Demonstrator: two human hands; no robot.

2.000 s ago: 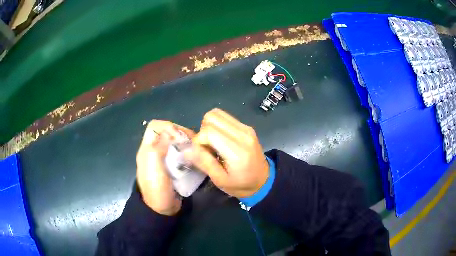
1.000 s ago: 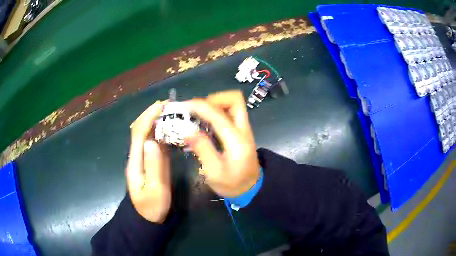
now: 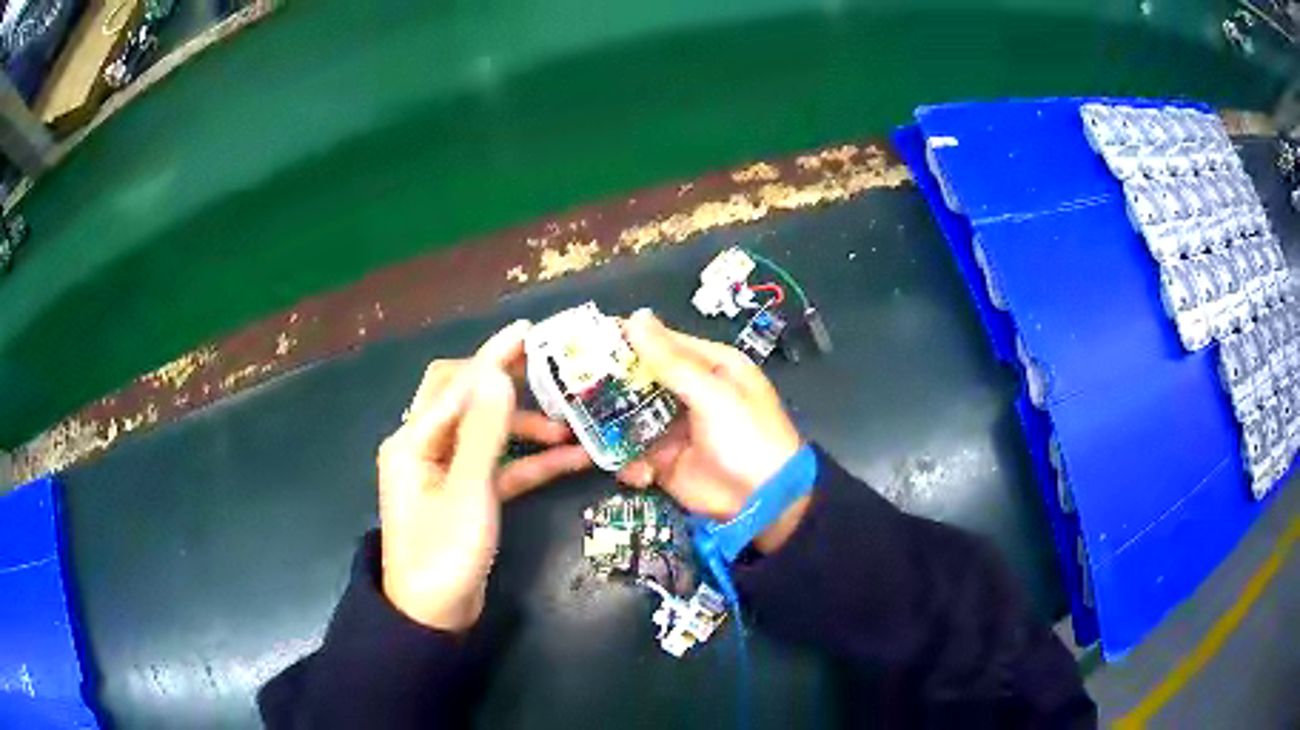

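Note:
A white housing (image 3: 599,392) is held up between my two hands, its open side facing me. Inside it show a white insert, a green board with dark and blue parts, and brass glints. My left hand (image 3: 454,478) holds its left and lower side. My right hand (image 3: 724,425), with a blue band at the wrist, grips its right side. Below my hands a green circuit board (image 3: 627,535) lies on the bench, wired to a white block (image 3: 689,619). Another wired subassembly (image 3: 727,281) lies beyond my right hand, with red and green wires and a black part.
The dark green bench (image 3: 214,528) lies under my hands. A worn brown edge (image 3: 428,292) separates it from the green belt (image 3: 570,114). Blue sheets (image 3: 1055,328) at right carry rows of white housings (image 3: 1190,214). Another blue sheet (image 3: 36,613) is at the left edge.
The housing has turned so that its filled inside shows clearly. The board and white block below my hands now show in full. The view has tilted slightly upward.

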